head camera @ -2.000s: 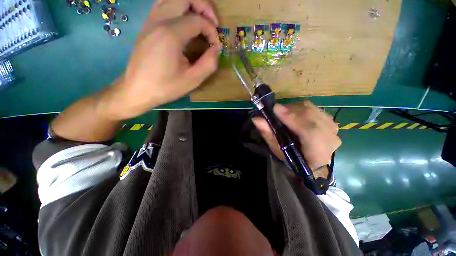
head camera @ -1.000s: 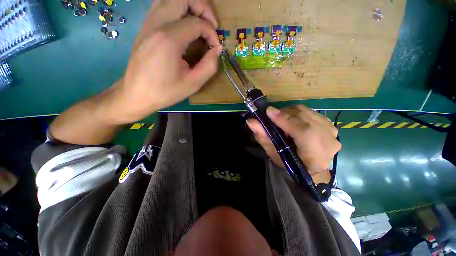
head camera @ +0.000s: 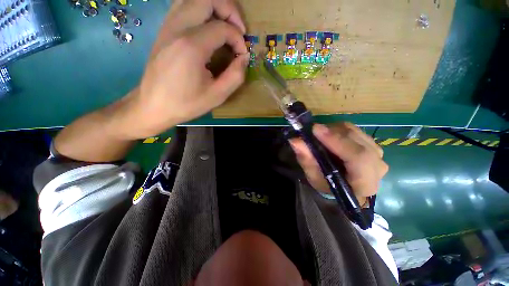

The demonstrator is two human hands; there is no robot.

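Observation:
A bright green PCB panel lies on the tan work board, with several small blue-and-orange tabs in a row along its far edge. My right hand holds the black soldering iron; its blurred tip and the thin solder feed tube point at the panel's left part. My left hand is at the panel's left end, thumb and forefinger pinched together at its edge. Whatever lies between those fingertips is too small to tell, and the hand hides the panel's left end.
Small round components lie loose on the green mat at the far left. Pale component trays stand at the left edge. A dark object is at the right edge. Black cables run below the bench edge at right.
The iron's tip has moved from beside my left fingertips a little to the right, and my right hand has shifted slightly right. My left hand stays nearly in place.

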